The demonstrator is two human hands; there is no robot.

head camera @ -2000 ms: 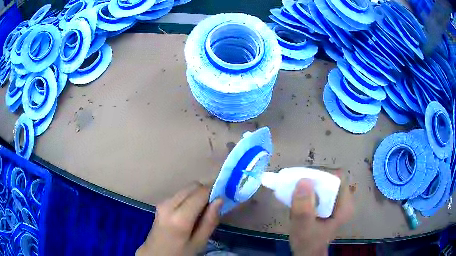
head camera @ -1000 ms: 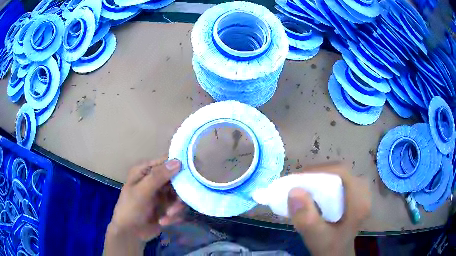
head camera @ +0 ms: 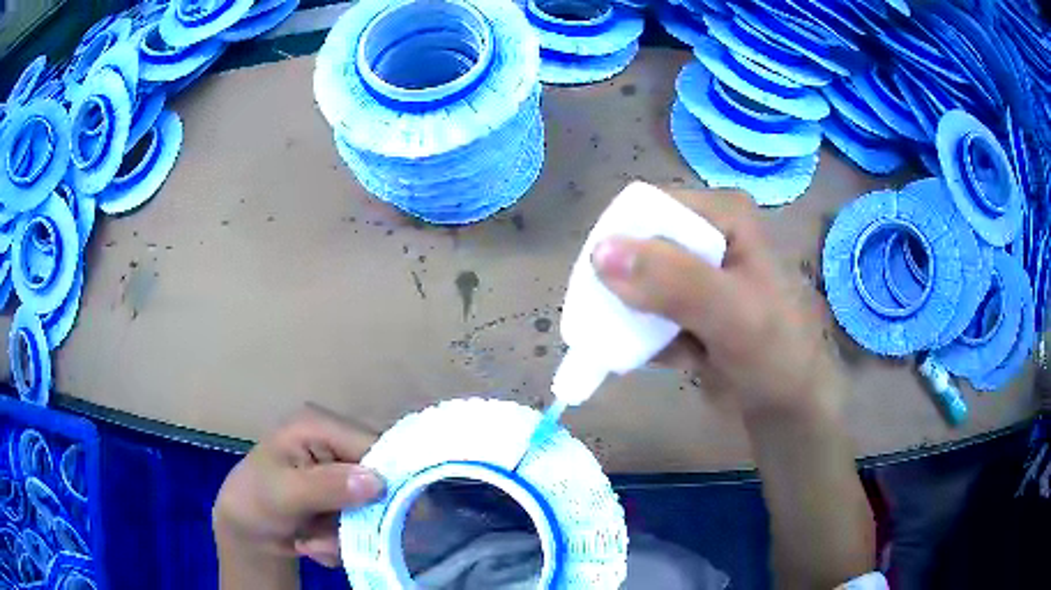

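My left hand (head camera: 302,486) grips the left edge of a pale blue-white pleated ring disc (head camera: 590,507) at the bottom centre, over the bench's front edge. The disc faces up, with a raised collar round its big hole, and its lower part is cut off by the picture's edge. My right hand (head camera: 703,294) holds a white glue bottle (head camera: 628,282) tipped downward. Its thin teal tip is at the disc's upper right face, close to the collar. A stack of discs (head camera: 444,173) stands upright beyond, at the top centre.
Loose discs (head camera: 44,256) overlap at the left. A dense heap of discs (head camera: 795,69) leans at the upper right, with more discs (head camera: 882,271) at the right. A small teal and silver cylinder (head camera: 945,392) lies below them. A blue crate (head camera: 87,432) with rings stands at the lower left.
The disc has turned from side-on to face up and moved down towards me. The bottle has swung from sideways to tip-down. The stack and heaps have shifted left and up in view.
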